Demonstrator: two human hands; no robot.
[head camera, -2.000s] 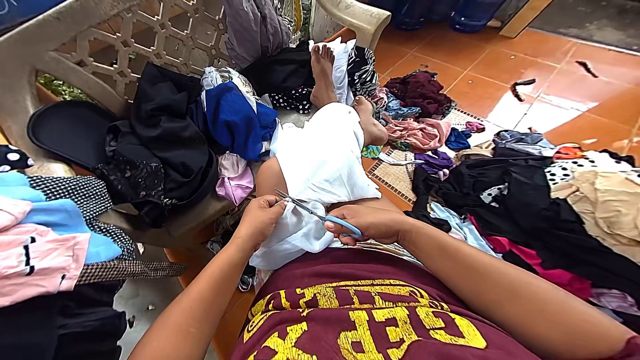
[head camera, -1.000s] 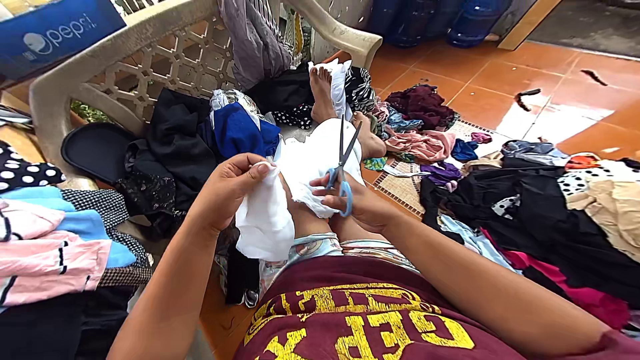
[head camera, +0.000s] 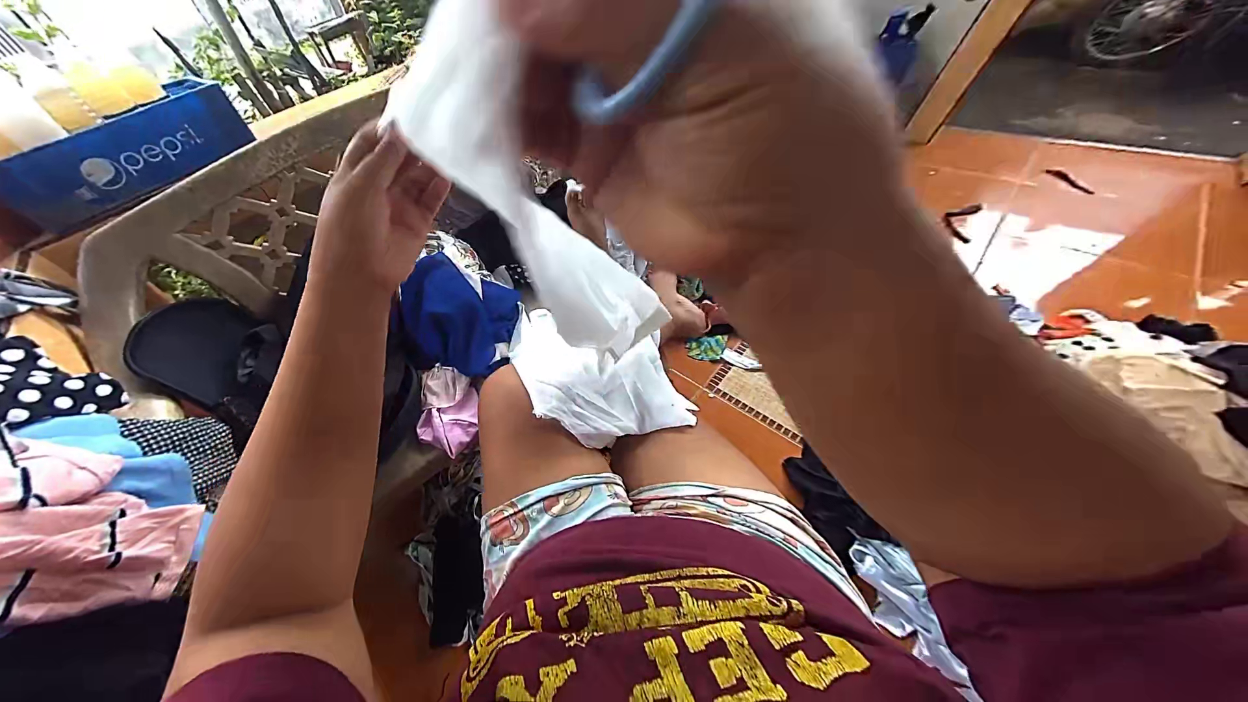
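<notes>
A piece of white cloth (head camera: 556, 253) hangs raised between my hands, its lower end over my lap. My left hand (head camera: 380, 205) pinches its left edge with the fingertips. Close to the camera and blurred, my right hand (head camera: 673, 146) has the light blue handle of the scissors (head camera: 643, 73) round its fingers; the blades are hidden. The cloth's upper part passes behind or beside this hand, and its exact contact there is unclear. Another stretch of white cloth (head camera: 604, 385) lies across my thighs.
Left of my legs, a bench (head camera: 127, 253) bears a blue cloth (head camera: 453, 317), black garments and a black cap-like item (head camera: 195, 351). Pink garments (head camera: 88, 526) lie at far left, below a blue crate (head camera: 127, 156) of bottles. More clothes (head camera: 1150, 390) are heaped on the tiled floor at right.
Both hands have risen from the lap, the right one close to the camera with the scissors. The white cloth has been lifted with them. In the oldest frame the scissors were at the cloth over the lap.
</notes>
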